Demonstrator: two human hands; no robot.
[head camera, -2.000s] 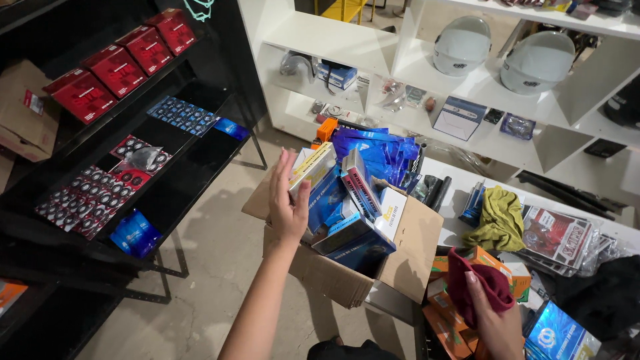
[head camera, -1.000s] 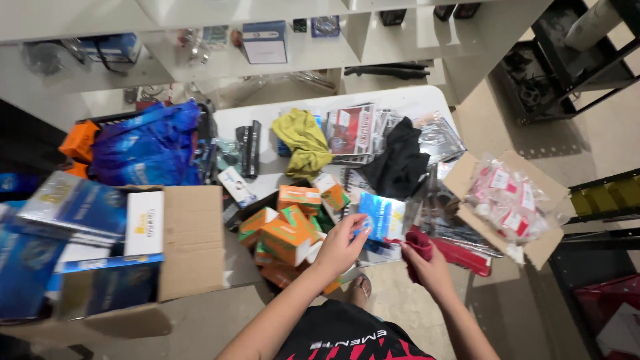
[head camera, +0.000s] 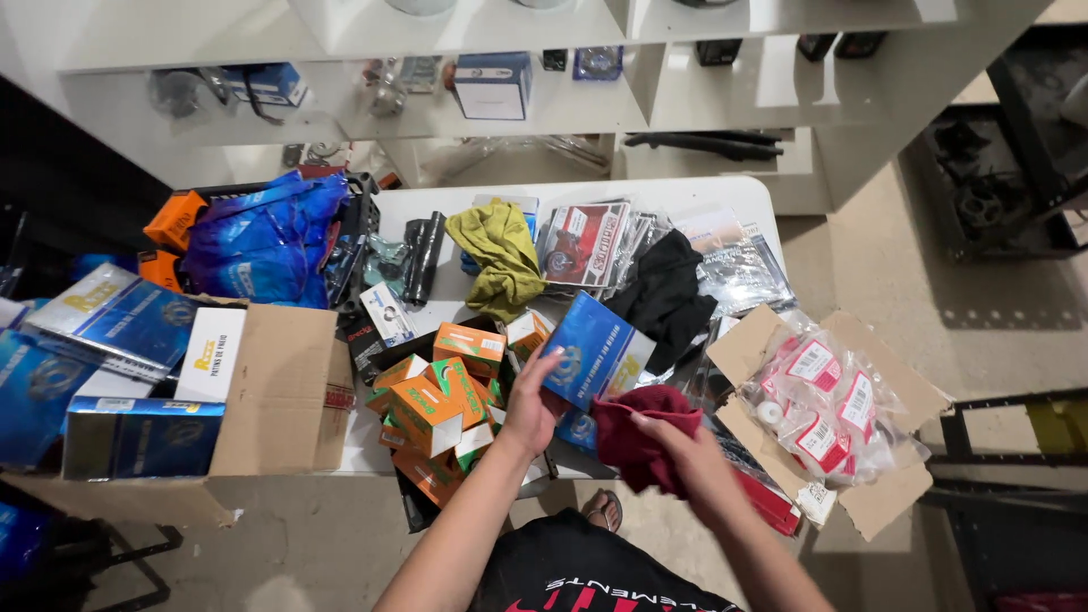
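My left hand (head camera: 537, 406) grips the left end of a blue and silver cardboard box (head camera: 597, 353), held tilted above the table. A dark red cloth (head camera: 648, 435) is bunched in my right hand (head camera: 680, 442) and touches the lower right corner of that box. Another blue box (head camera: 578, 427) shows partly under it. Just left of my left hand, several orange and green boxes (head camera: 427, 416) lie piled in a black crate. A black cloth (head camera: 667, 297) and a yellow-green cloth (head camera: 500, 255) lie beyond my hands.
An open carton (head camera: 276, 391) of blue boxes stands at left, beside a black crate with blue plastic packets (head camera: 263, 242). An open carton (head camera: 748, 344) of bagged parts with red labels sits at right. Packaged sheets (head camera: 586, 242) rest on the white table (head camera: 739, 194), before white shelves (head camera: 544, 21).
The view has swung right from the carton of blue boxes. My left hand, at that carton two seconds ago, now holds a blue box over the table. The red cloth has stayed in my right hand.
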